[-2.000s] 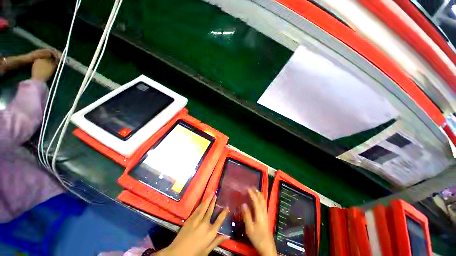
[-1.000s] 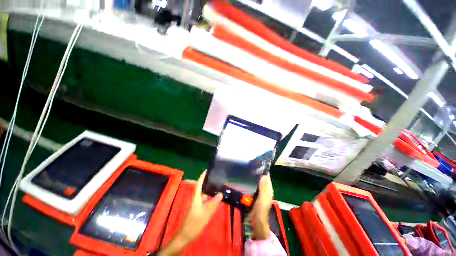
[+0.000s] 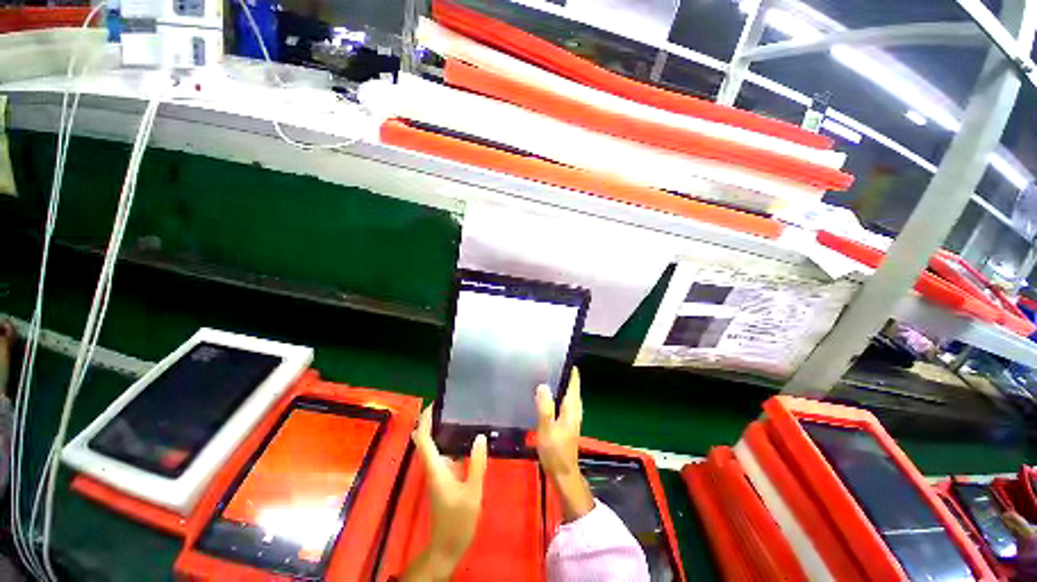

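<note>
A black tablet (image 3: pixel 508 355) is held upright above the trays, its screen showing a pale, blurry picture. My left hand (image 3: pixel 453 489) grips its lower left corner. My right hand (image 3: pixel 560 438) holds its lower right side, with the thumb over the screen's lower right. Below it is an empty red foam tray (image 3: pixel 495 523), partly hidden by my hands. To its left, a tablet with an orange screen (image 3: pixel 301 472) lies in a red tray. To its right, a dark tablet (image 3: pixel 623 491) lies in another red tray, partly behind my right sleeve.
A white foam tray (image 3: pixel 82 457) with a dark tablet is at far left, near hanging white cables (image 3: pixel 105 273). Leaning red and white trays (image 3: pixel 785 500) stand at right. Above are a shelf (image 3: pixel 330 171) with foam sheets (image 3: pixel 637 136), a blank sheet (image 3: pixel 614 267) and a printed page (image 3: pixel 739 322).
The tablet was worked on in its tray with both hands, then lifted and held upright. Its preview is now paler and the orange button no longer shows. The neighbouring tablet's screen has turned orange.
</note>
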